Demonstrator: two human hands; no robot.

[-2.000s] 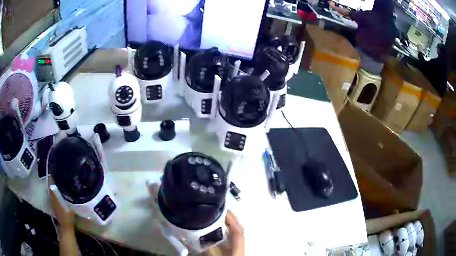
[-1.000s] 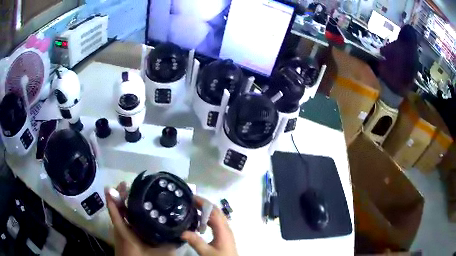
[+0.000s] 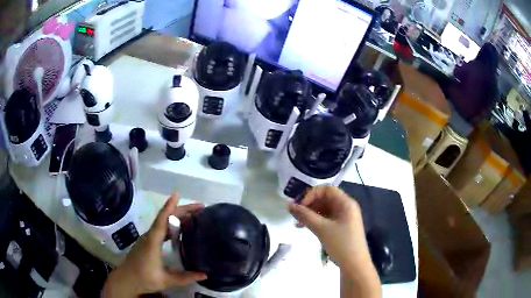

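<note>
A PTZ dome camera [image 3: 224, 247] with a glossy black ball head stands low in front of me, its white base cut off by the bottom edge. My left hand [image 3: 145, 256] grips its left side, thumb across the front and fingers behind the head. A white antenna sticks out on its right. My right hand [image 3: 337, 224] is raised to the right of it, apart from the camera, with thumb and forefinger pinched on a small dark piece [image 3: 299, 199]. The fingers mostly hide the piece.
Several more dome cameras [image 3: 319, 145] stand behind and at left. A white socket strip [image 3: 192, 177] carries bulb cameras [image 3: 177, 110]. The monitor [image 3: 326, 43] is behind. A mouse [image 3: 381, 253] lies on the black pad [image 3: 402, 233] at right, beside open cartons [image 3: 448, 233].
The held dome camera has turned, so its lens ring no longer faces me. My right hand has left it and moved right to the small dark piece. The view has shifted.
</note>
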